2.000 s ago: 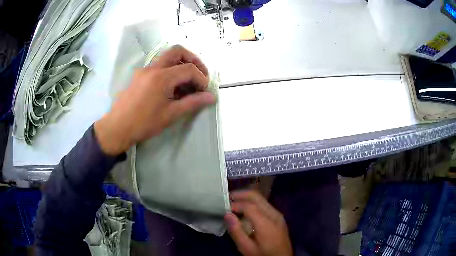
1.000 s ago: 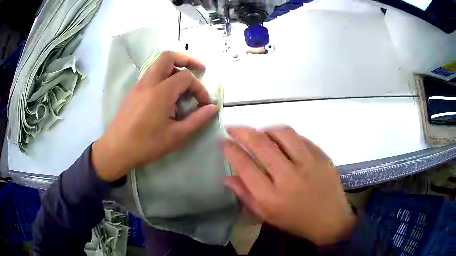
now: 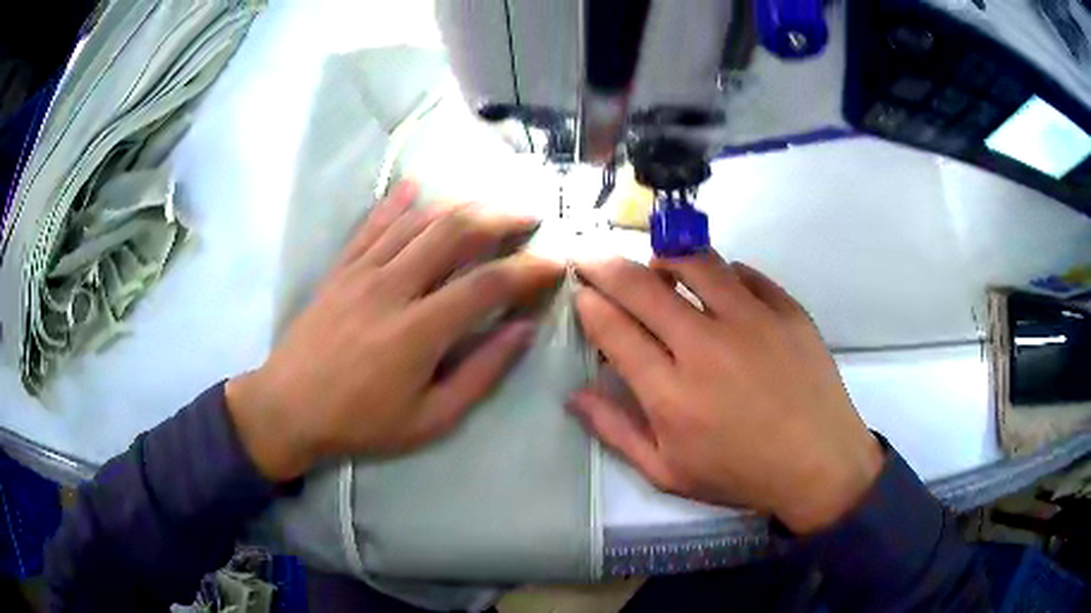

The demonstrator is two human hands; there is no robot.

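A pale grey-green garment panel point(image 3: 473, 503) lies on the white table and hangs over its front edge. Its top end is at the brightly lit presser foot point(image 3: 568, 198) under the machine head. My left hand point(image 3: 383, 323) lies flat on the panel, fingers pointing toward the foot. My right hand point(image 3: 718, 383) rests at the panel's right edge, its fingertips on the seam just in front of the foot. The cloth puckers slightly between both hands. Glare hides where the needle meets the cloth.
A stack of green pieces point(image 3: 108, 156) lies at the left. The machine head point(image 3: 526, 60) with a blue knob point(image 3: 680, 228) is above my fingers. A control panel point(image 3: 957, 102) is upper right, a smartphone point(image 3: 1047, 347) at the right. A measuring tape point(image 3: 688, 554) runs along the front edge.
My right hand has come up from the panel's lower edge to the presser foot. My left hand has flattened on the cloth. The panel's edge now reaches the foot, and the view shows more of the machine head.
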